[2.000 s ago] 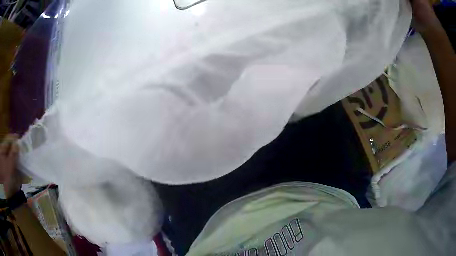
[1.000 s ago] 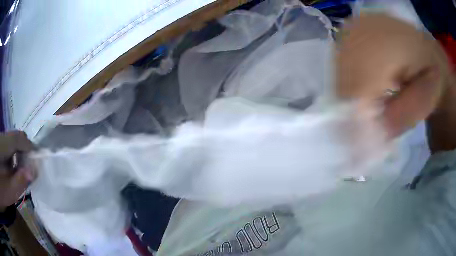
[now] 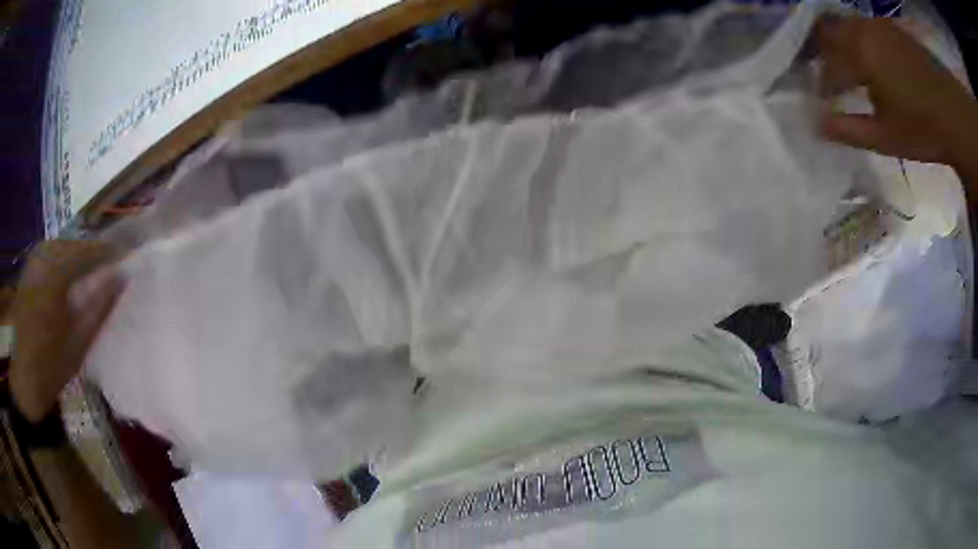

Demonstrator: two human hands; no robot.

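A sheer white fabric [image 3: 483, 225] is stretched across the view in front of my torso, with seam lines and soft folds in it. Its upper edge runs from my left hand up to my right hand. My left hand [image 3: 67, 311] grips the fabric at the left side. My right hand [image 3: 885, 91] grips it at the upper right, thumb apart from the fingers. Both hands are somewhat blurred, and parts of the fingers are hidden by the cloth.
The white table [image 3: 204, 64] with its printed ruler strip and brown front edge is at the upper left. White cloth [image 3: 879, 322] lies at the right, over a partly visible cardboard box [image 3: 855, 234]. My pale printed shirt fills the bottom.
The fabric has left the table top and is spread between my hands before my torso. My right hand has moved up and away from the camera since one second ago.
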